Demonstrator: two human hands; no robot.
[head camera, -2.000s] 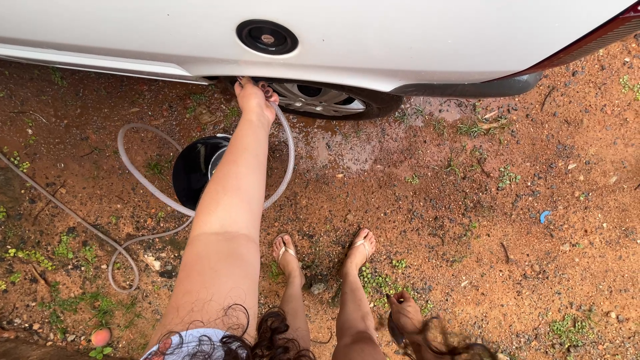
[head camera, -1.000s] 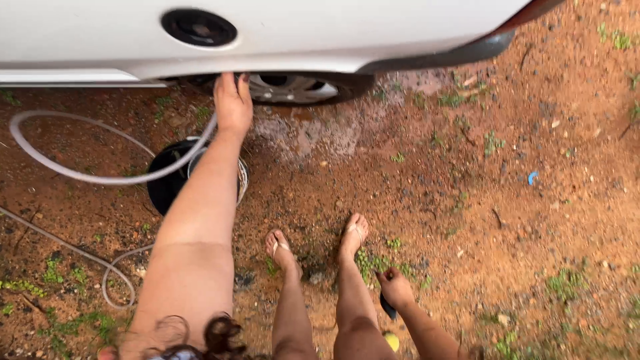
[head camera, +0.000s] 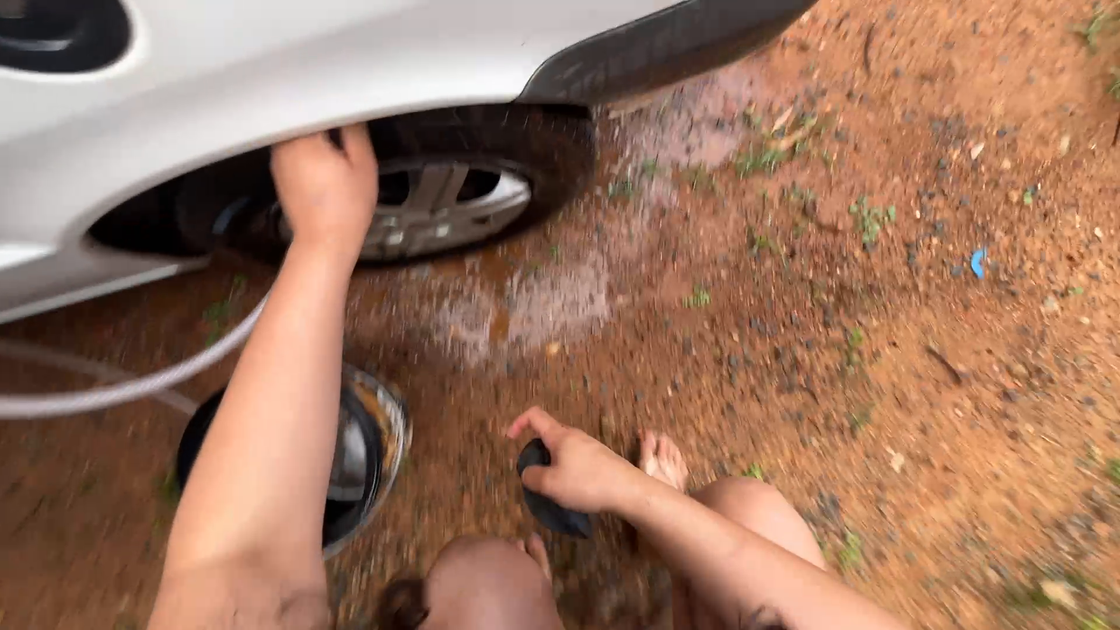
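My left hand (head camera: 325, 188) is at the top of the wheel arch, its fingertips hidden behind the rim of the white car body (head camera: 289, 52). A clear hose (head camera: 131, 389) runs up behind my left forearm; whether the hand grips it is hidden. Just right of that hand are the black tyre (head camera: 560, 166) and the grey wheel (head camera: 437, 206). Low in the middle, my right hand (head camera: 573, 472) holds a dark, oblong object (head camera: 547, 503), of a kind I cannot make out.
A black bucket (head camera: 350, 464) stands partly under my left forearm. Wet ground with puddled water (head camera: 542, 306) lies below the wheel. A small blue piece (head camera: 977, 262) is on the red soil at right. My knees are at the bottom.
My legs have bent from standing to a crouch, and the view is lower and closer to the wheel. My right hand has come forward from beside my leg with the dark object.
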